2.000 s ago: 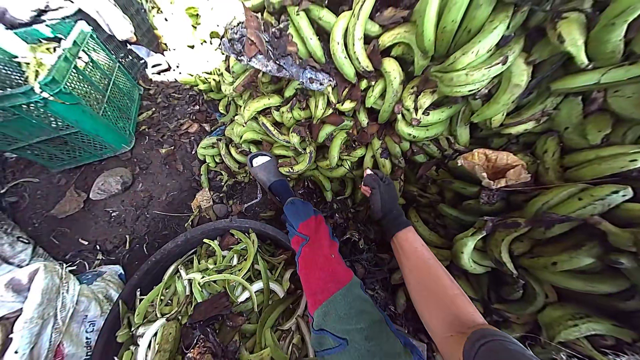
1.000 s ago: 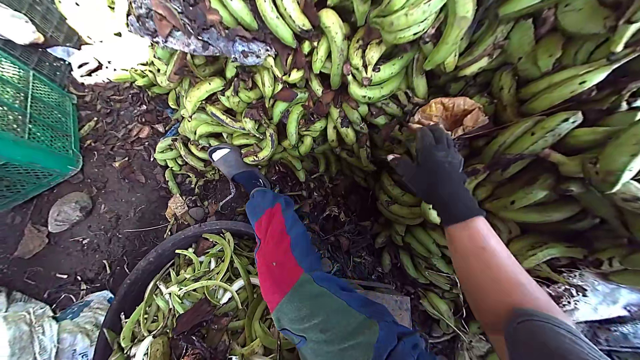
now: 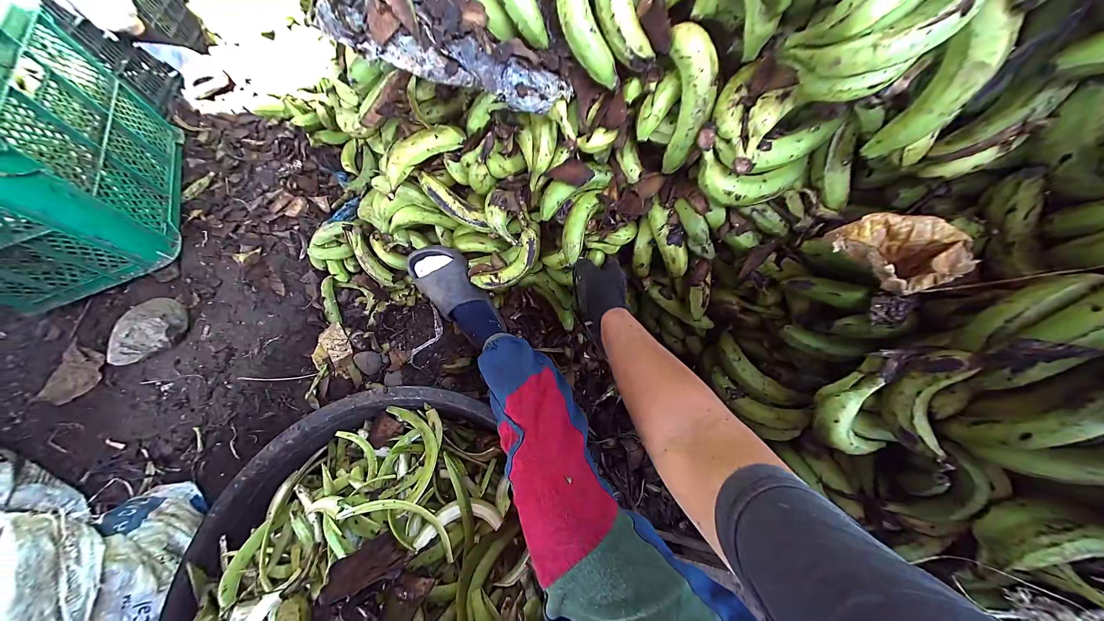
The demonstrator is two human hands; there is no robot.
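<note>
My left hand (image 3: 444, 278), in a grey glove with a white patch near its tip, is at the lower edge of a heap of small green bananas or plantains (image 3: 420, 153). Its arm wears a blue, red and green patchwork sleeve (image 3: 556, 474). Whether it holds anything is unclear. Just right of it, my right hand (image 3: 598, 293), in a dark glove, reaches down into the same heap; its fingertips are hidden among the fruit. Below my left hand stands a round black tub (image 3: 297, 440) with green peels (image 3: 405, 500) in it.
A green plastic crate (image 3: 95, 207) stands upper left, near a stone (image 3: 148, 331) on dark soil with dry leaves. Printed white sacks (image 3: 138, 552) lie lower left. Larger green bunches (image 3: 931, 414) fill the right side, with a crumpled brown paper-like piece (image 3: 904, 250) on them.
My right hand has moved from beside the brown crumpled piece, left to the small fruit near my left hand. The left hand stays at the heap's edge.
</note>
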